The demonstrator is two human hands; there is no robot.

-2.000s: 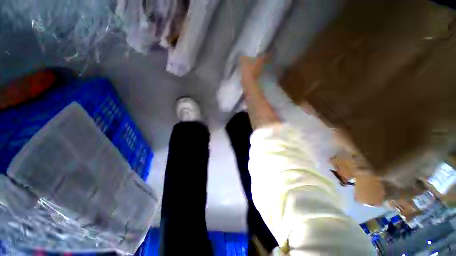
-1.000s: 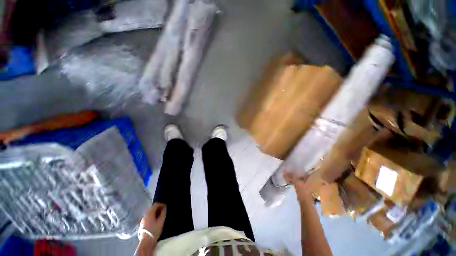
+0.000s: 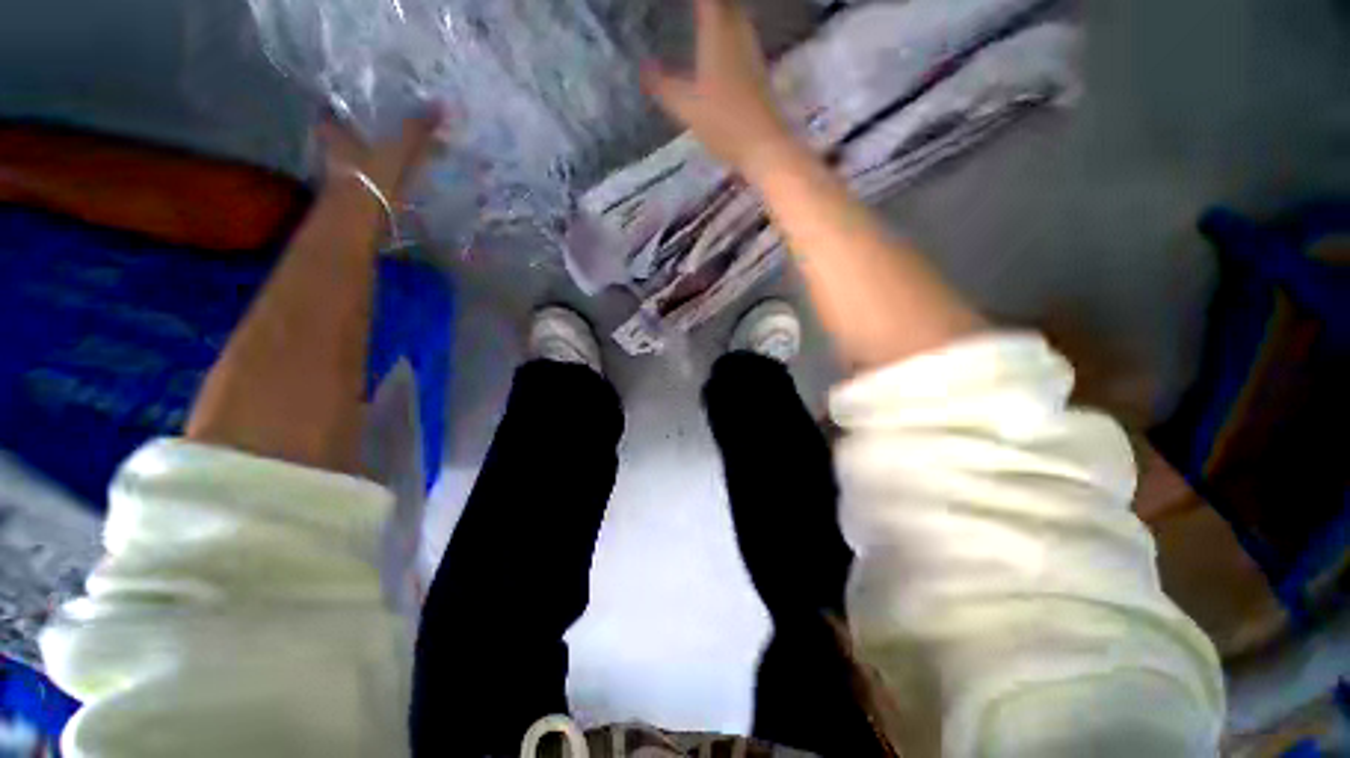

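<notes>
A tangle of shiny clear plastic film [image 3: 496, 74] lies on the floor at the top of the view. My left hand [image 3: 378, 141] is at the film's left edge, blurred; whether it grips the film is unclear. My right hand [image 3: 723, 92] is at the film's right side, thumb and fingers apart, with nothing visible held. Long white-grey paper-like bundles [image 3: 903, 89] lie on the floor beyond and under my right forearm, their near ends close to my shoes.
A blue crate [image 3: 119, 341] stands at my left, with an orange-red object [image 3: 148, 185] behind it. Blue-edged items [image 3: 1258, 296] stand at the right. Brown cardboard [image 3: 1207, 555] shows partly behind my right sleeve. My feet are on the grey floor.
The long white roll at my right hand is no longer held there. Both arms have reached forward to the film. The view has shifted, and the bundles now lie nearer and slanted to the right.
</notes>
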